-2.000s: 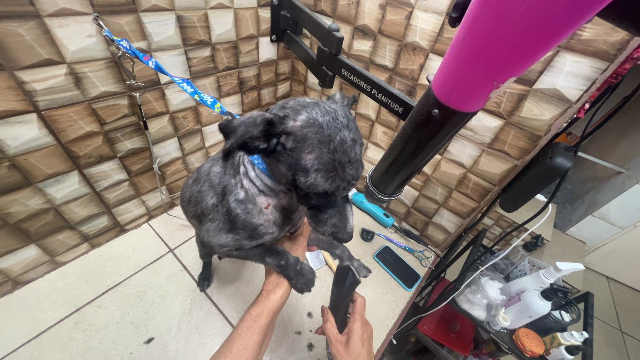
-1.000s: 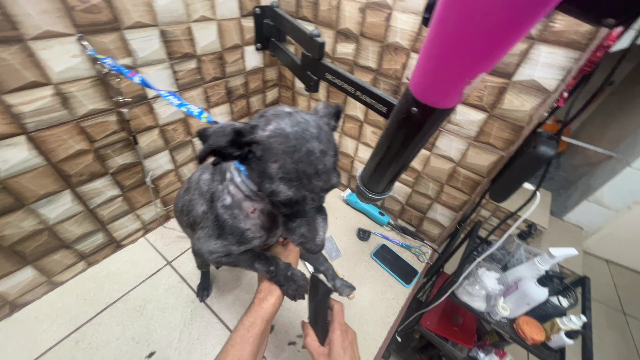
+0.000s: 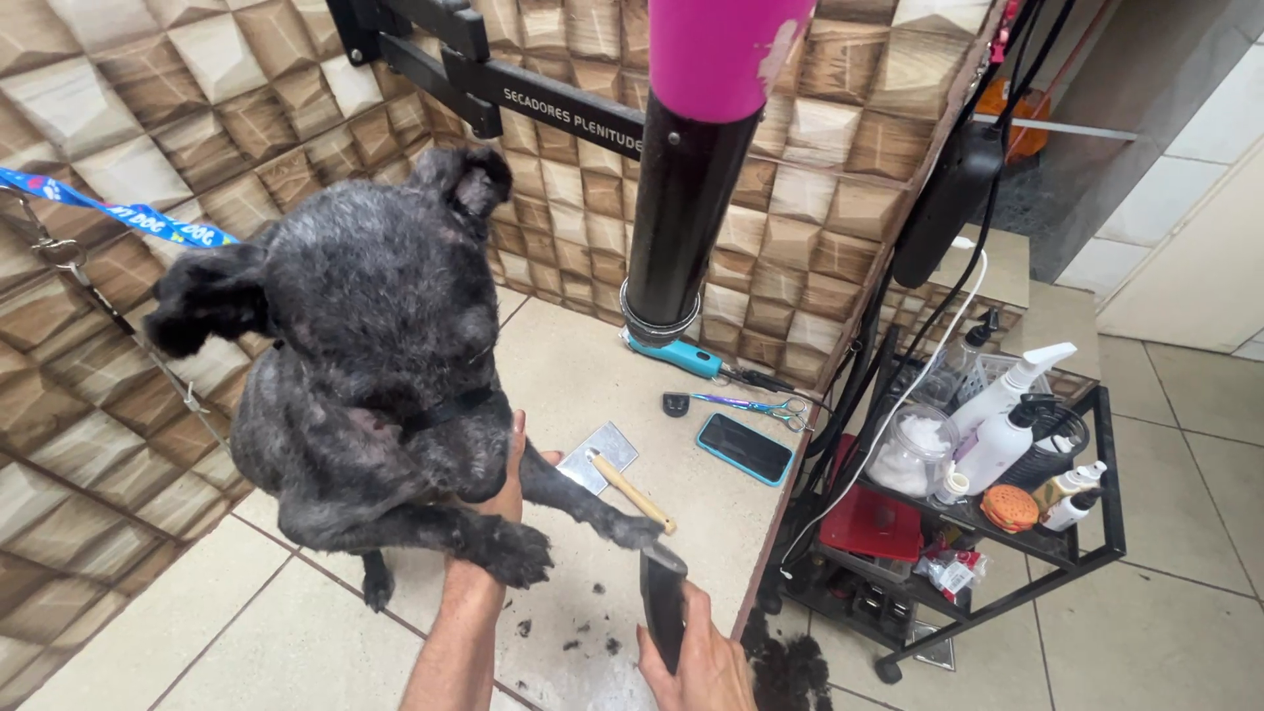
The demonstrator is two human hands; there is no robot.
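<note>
A dark grey, short-clipped dog (image 3: 385, 395) faces me on the tiled table, a blue printed strap behind its head. My left hand (image 3: 509, 484) reaches under its muzzle, behind a front leg; the fingers are largely hidden, so I cannot tell what they grip. In my right hand (image 3: 696, 647) is a black hair clipper (image 3: 664, 602), its head against the dog's outstretched front paw (image 3: 632, 530). Just above that paw lie a wooden-handled tool (image 3: 632, 492) and a flat metallic plate (image 3: 604, 456). Dark hair tufts are scattered below.
A magenta and black dryer nozzle (image 3: 681, 197) hangs over the table's back. Beneath it lie a turquoise clipper (image 3: 681, 357), scissors (image 3: 750, 404), a small black comb attachment (image 3: 675, 404) and a phone (image 3: 745, 448). A black cart (image 3: 1096, 553) with bottles stands right, beside hanging cables.
The dog's head has turned and lowered toward me, over my left wrist. The black clipper remains in my right hand near the outstretched paw. The view has moved closer.
</note>
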